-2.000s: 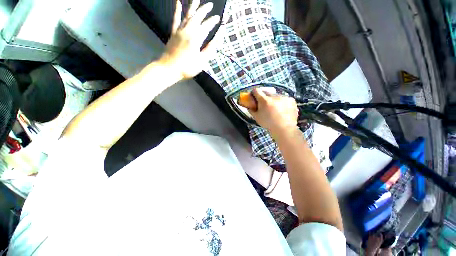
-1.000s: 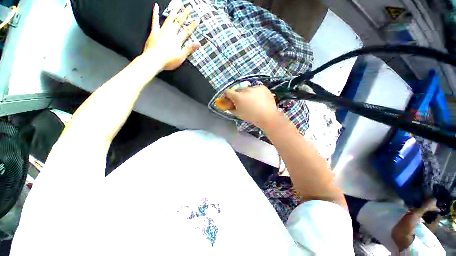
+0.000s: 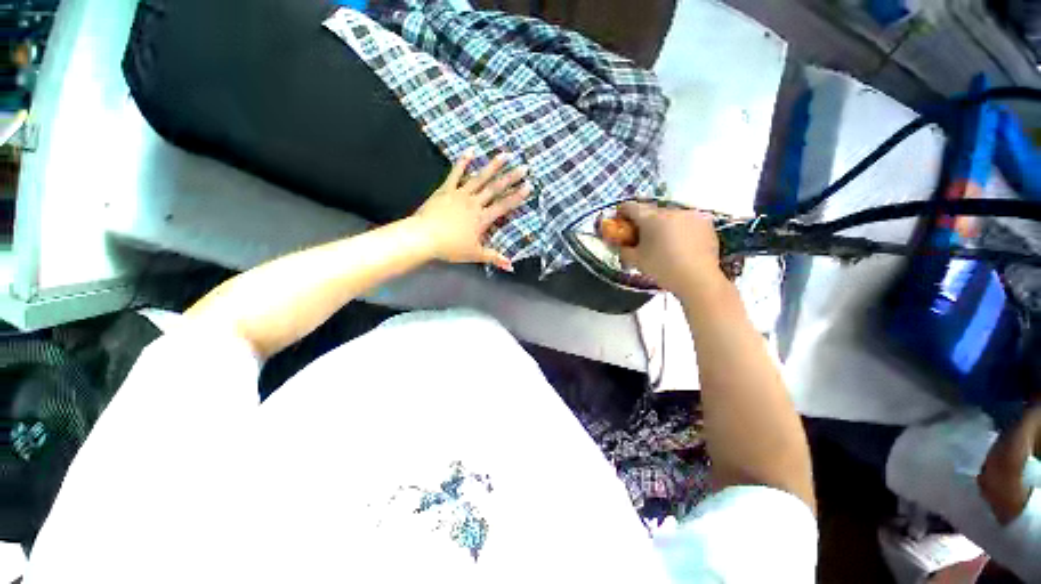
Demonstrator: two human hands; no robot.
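The black, white and grey plaid garment lies on the long black padded form, bunched at its far side. My left hand lies flat with fingers spread on the garment's near edge and grips nothing. My right hand is closed around the orange-brown handle of the steam iron, just right of my left hand. The iron's pointed tip faces left, at the garment's near right edge. The iron hides the cloth under it.
Black hoses trail right from the iron. The white table runs under the form. A black fan is at left. Dark patterned cloth hangs below the table edge. A blue bin and another person's arm are at right.
My left hand has moved right and nearer along the garment, close to the iron. The iron has shifted right in the picture. The view has turned, showing more of the black form.
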